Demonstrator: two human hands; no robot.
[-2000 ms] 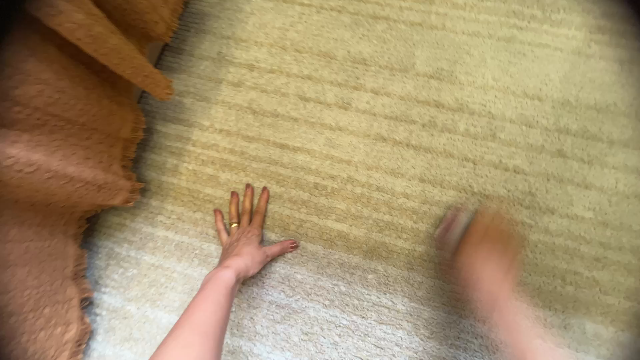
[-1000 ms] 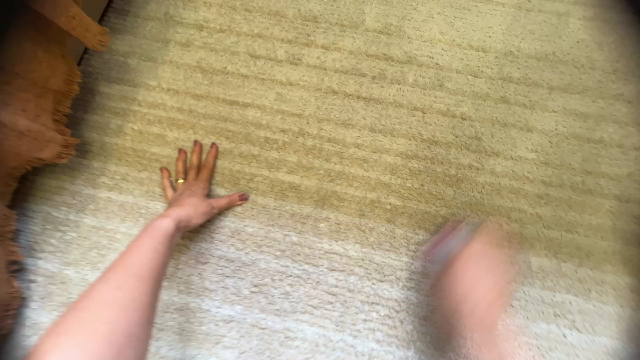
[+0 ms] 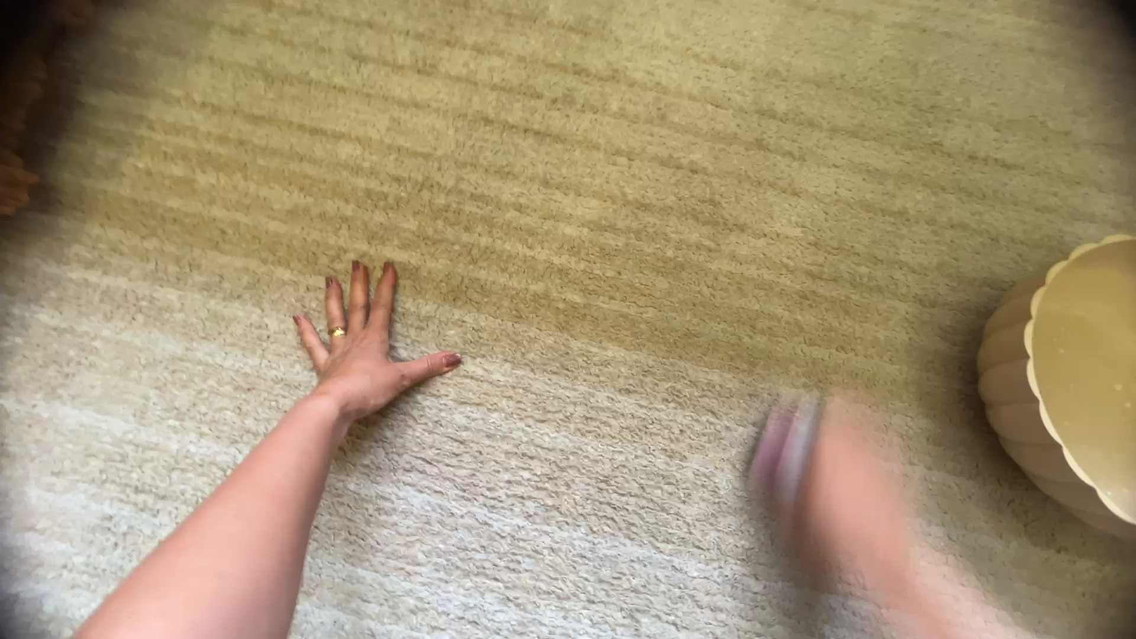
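Observation:
My left hand (image 3: pixel 359 359) lies flat on a textured carpet (image 3: pixel 550 497), palm down with the fingers spread, a gold ring on one finger and nothing in it. To the right, my right hand (image 3: pixel 856 488) is strongly blurred by motion, low over the carpet. Along its left side it grips a small purple and pale grey object (image 3: pixel 785 448), perhaps a brush or a sponge; the blur hides its exact kind and whether it touches the pile. The carpet is olive-tan toward the top and paler cream toward the bottom, with faint stripes.
A ribbed, cream-coloured bowl or tub (image 3: pixel 1007 390) with a scalloped rim stands at the right edge, partly cut off; it seems to hold liquid. At the upper left edge hangs a bit of rust-brown fabric (image 3: pixel 13 182).
The view has shifted rightward, bringing the scalloped tub into sight and leaving little of the brown fabric. My left hand stays spread on the carpet; my right hand is blurred in every frame.

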